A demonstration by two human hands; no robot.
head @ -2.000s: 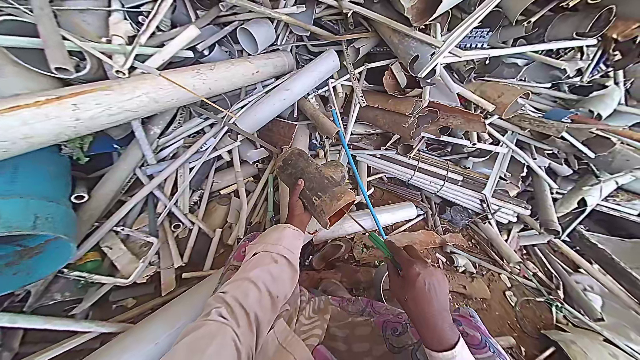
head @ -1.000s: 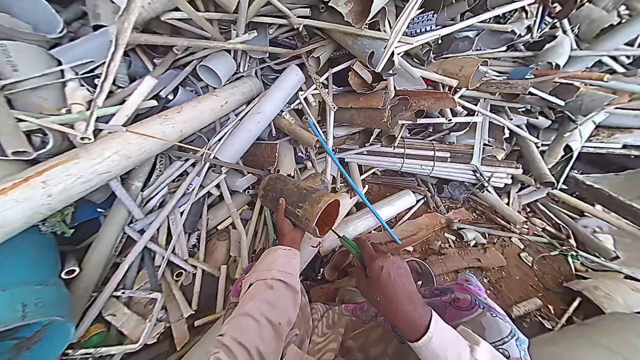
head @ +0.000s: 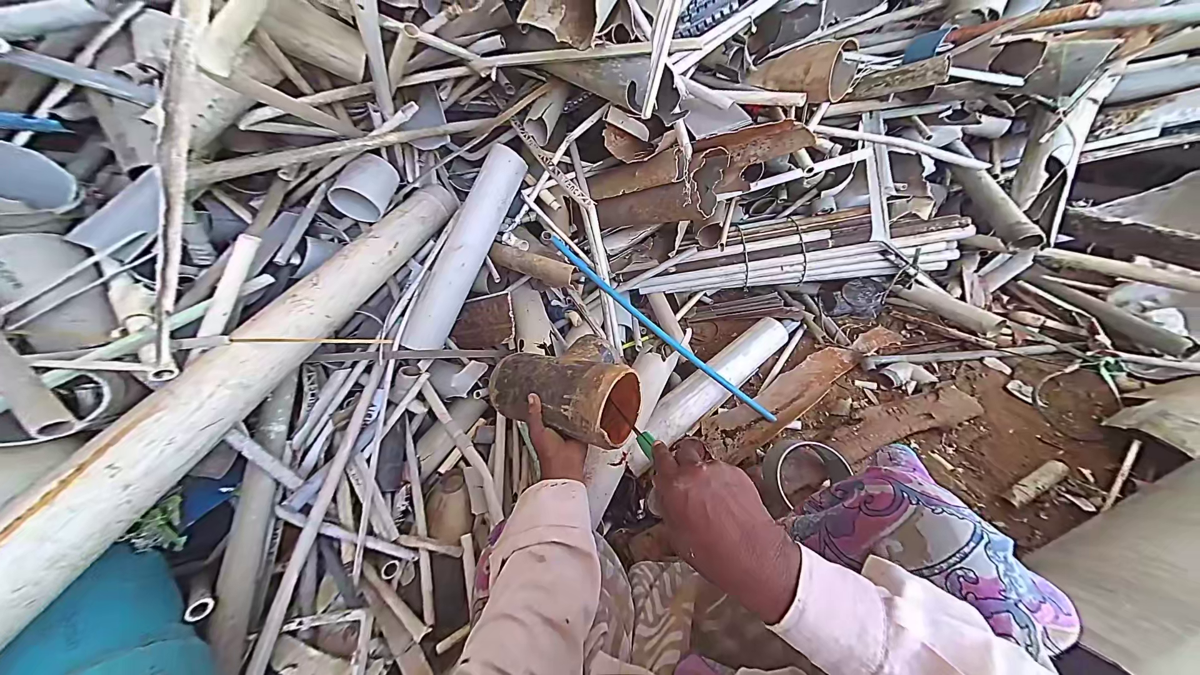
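A dirty brown pipe fitting with a side branch (head: 548,389) lies in my left hand (head: 555,445), which grips it from below; its open end faces right. My right hand (head: 717,525) is closed around the green handle (head: 645,441) of a thin dark tool, whose shaft reaches into the fitting's open end. The tool's tip is hidden inside, so its kind is unclear. Just beyond the fitting, a thin blue pipe (head: 661,330) lies slantwise over the scrap.
Scrap plastic pipes surround both hands. A long thick pipe (head: 234,394) lies at left, above a teal container (head: 112,609). White pipes (head: 722,375) and a tied bundle of thin tubes (head: 806,258) are ahead. A short pipe ring (head: 806,473) stands near my right hand.
The fitting has turned from a downward slant to nearly level, open end to the right. My right hand has come closer to it, and the tool's shaft now enters the opening.
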